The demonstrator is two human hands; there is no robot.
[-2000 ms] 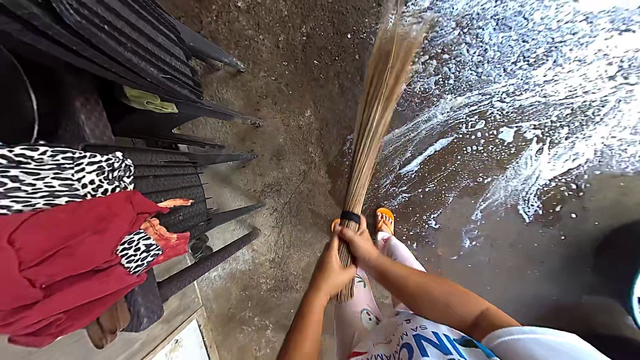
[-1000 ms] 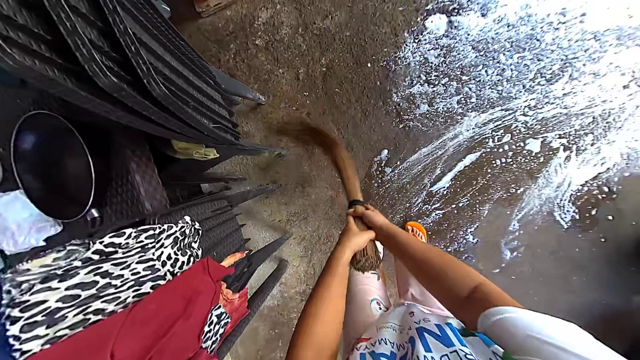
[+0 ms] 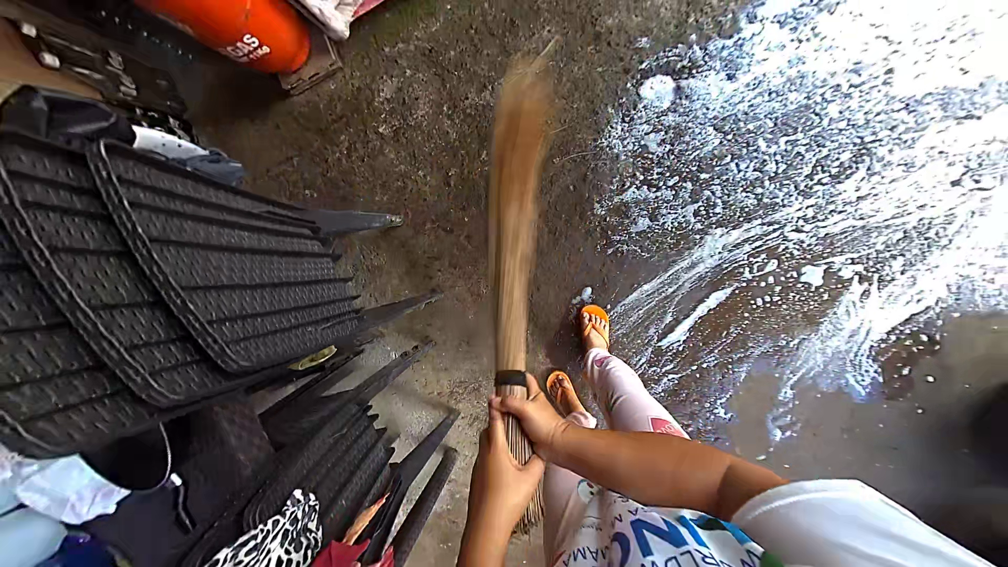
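Note:
A stick broom [image 3: 516, 213] with a black band points away from me over the floor, its far bristles blurred. Both hands grip its bound end just below the band. My left hand [image 3: 504, 472] is wrapped around the lower part of the bundle, and my right hand [image 3: 537, 417] closes on it right beside the band. The short butt ends of the sticks show beneath my hands. My feet in orange flip-flops [image 3: 596, 323] stand to the right of the broom. White suds [image 3: 787, 173] spread over the wet concrete floor at the right.
Stacked black plastic chairs [image 3: 197, 268] fill the left, their legs jutting toward the broom. An orange gas cylinder [image 3: 236, 31] stands at the upper left. Leopard-print cloth [image 3: 276, 531] and red cloth [image 3: 350, 554] lie on a chair at the lower left. Rough brown floor [image 3: 425, 134] lies between chairs and suds.
The broom's far end has swung from beside the chair legs to straight ahead of me, both hands still on it. The view has shifted, bringing in the gas cylinder.

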